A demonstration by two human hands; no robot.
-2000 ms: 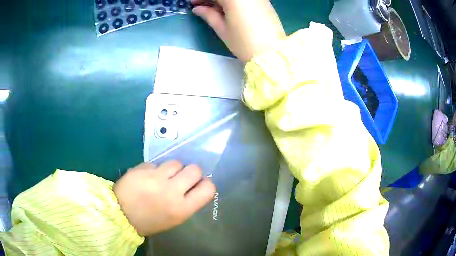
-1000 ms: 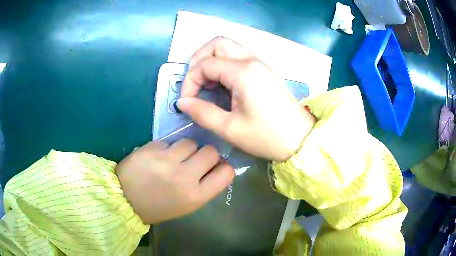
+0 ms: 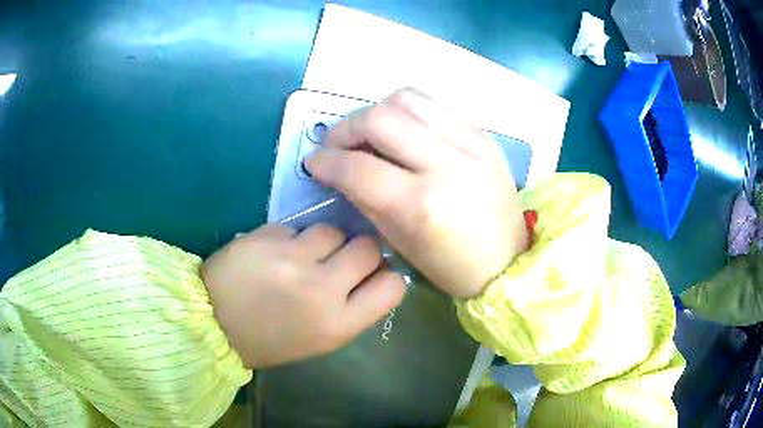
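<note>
A grey tablet (image 3: 351, 376) lies rear side up on a white backing sheet (image 3: 452, 75). Its rear camera module area (image 3: 320, 132) is at the upper left corner, with one circle visible and the lower one partly covered by my fingertips. My left hand (image 3: 305, 292) rests on the tablet's left part, fingers curled at the fold line of the clear protective film (image 3: 311, 209). My right hand (image 3: 427, 184) has thumb and forefinger together at the lower camera circle. Something dark shows at the tips; I cannot tell whether it is a held ring or the opening.
A blue parts bin (image 3: 629, 125) with black bits inside is at the right. A crumpled white wipe (image 3: 591, 38), a translucent bottle (image 3: 654, 27) and a brown tub (image 3: 707, 71) are at the upper right. Another person's sleeve (image 3: 728, 291) shows at the right edge.
My right hand moved from the black ring sheet, now out of view, down to the camera area, where its fingertips now press lower. My left hand stays on the film. The view has shifted.
</note>
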